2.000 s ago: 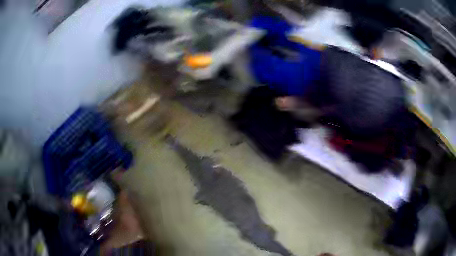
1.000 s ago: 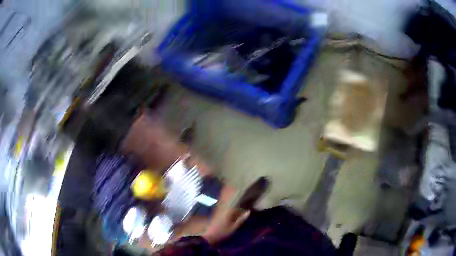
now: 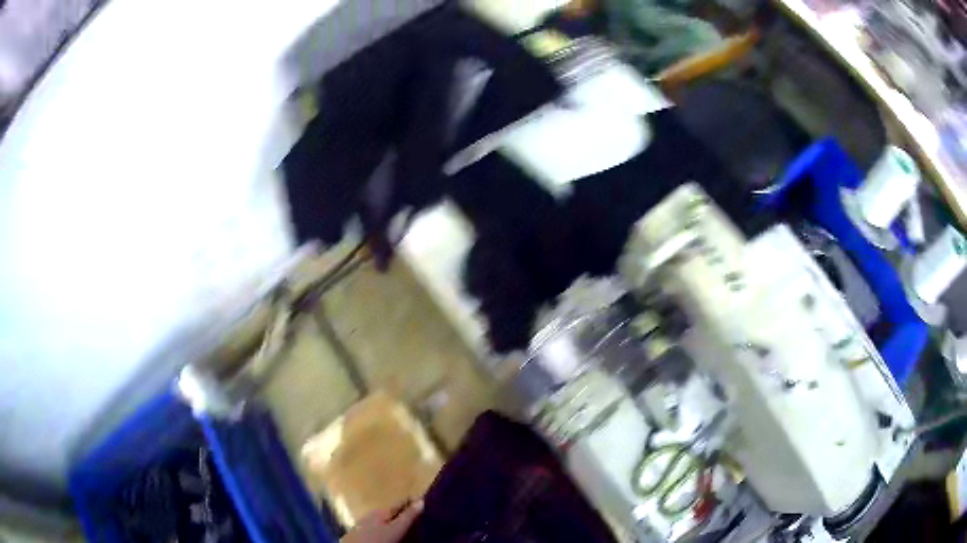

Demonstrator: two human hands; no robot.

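Note:
Black cut panels (image 3: 398, 122) lie in a loose pile behind the machine and over the edge of the white surface. A pale piece with a curved edge (image 3: 594, 133) lies among them. The cream sewing machine (image 3: 769, 361) stands at right, with green-handled scissors (image 3: 668, 472) on its near side. My left hand (image 3: 384, 524) shows only as a few blurred fingers at the bottom edge, below the machine table and beside a dark maroon garment; its grip cannot be told. My right hand is not in view.
A white surface (image 3: 138, 202) fills the left. A blue crate (image 3: 260, 477) with dark contents is at lower left. A tan-topped box or stool (image 3: 376, 456) stands on the floor. White thread cones (image 3: 889, 189), a blue object (image 3: 848, 233), green cloth (image 3: 660, 37) and an orange item (image 3: 710, 62) are at right and behind.
The view has swung from the floor and crate to the machine table and black panels. The blue crate now sits at lower left. My left hand shows less, lower in the picture.

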